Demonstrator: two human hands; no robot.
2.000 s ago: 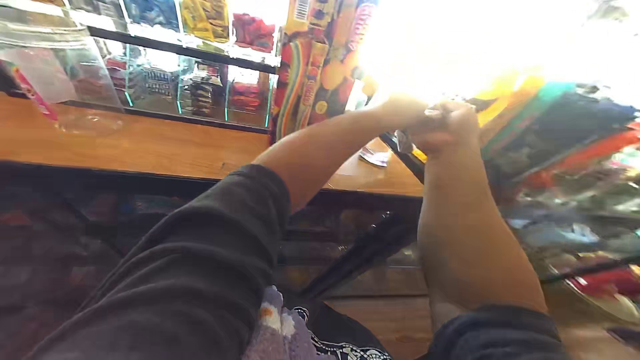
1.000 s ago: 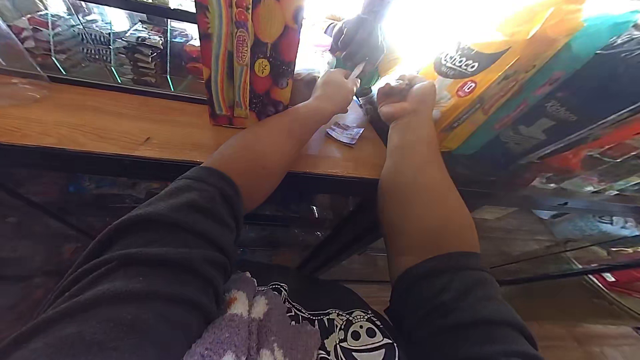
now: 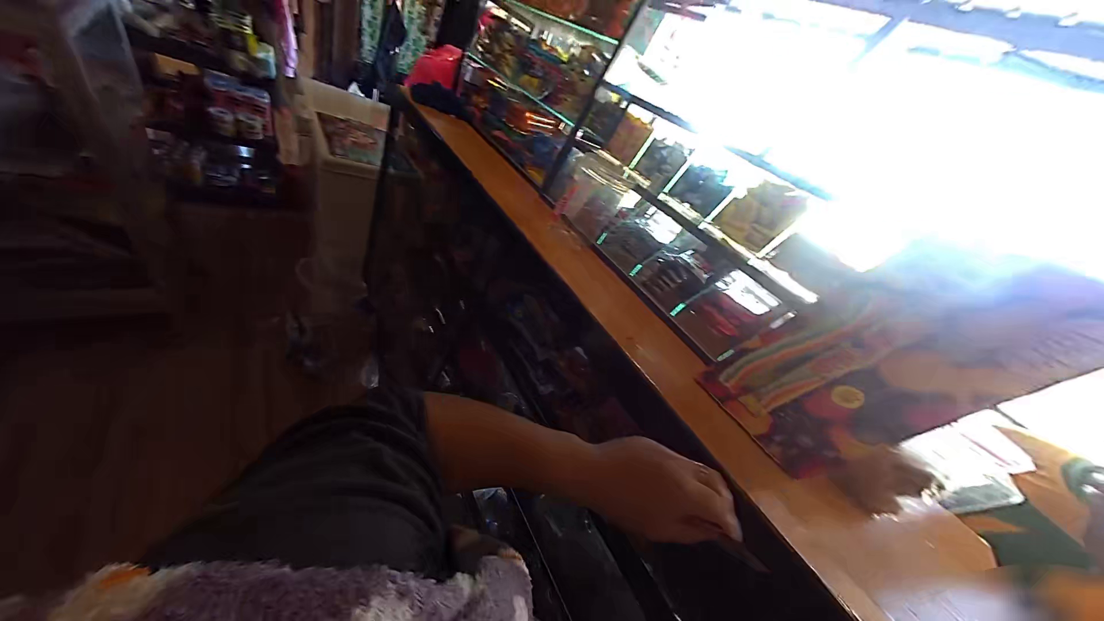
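My left hand (image 3: 668, 492) is low over the dark front of the counter, just outside its wooden top (image 3: 634, 336). Its fingers are closed on a thin, dark flat item (image 3: 743, 552), blurred and too dim to name. My right hand is out of view. Beyond the counter edge, a blurred hand (image 3: 880, 479), seemingly another person's, is by the colorful printed packaging (image 3: 828, 388). Next to that hand lies a pale, clear plastic-like package (image 3: 970, 461).
A clear plastic jar (image 3: 595, 194) stands on the counter beside glass shelves of packaged goods (image 3: 681, 267). A pale box-like cabinet (image 3: 341, 190) and stocked shelves (image 3: 228, 112) are at the left. Bright light washes out the upper right.
The view has swung strongly to the left. My two hands were close together over the counter; now the left is down at its near side and the right is out of view.
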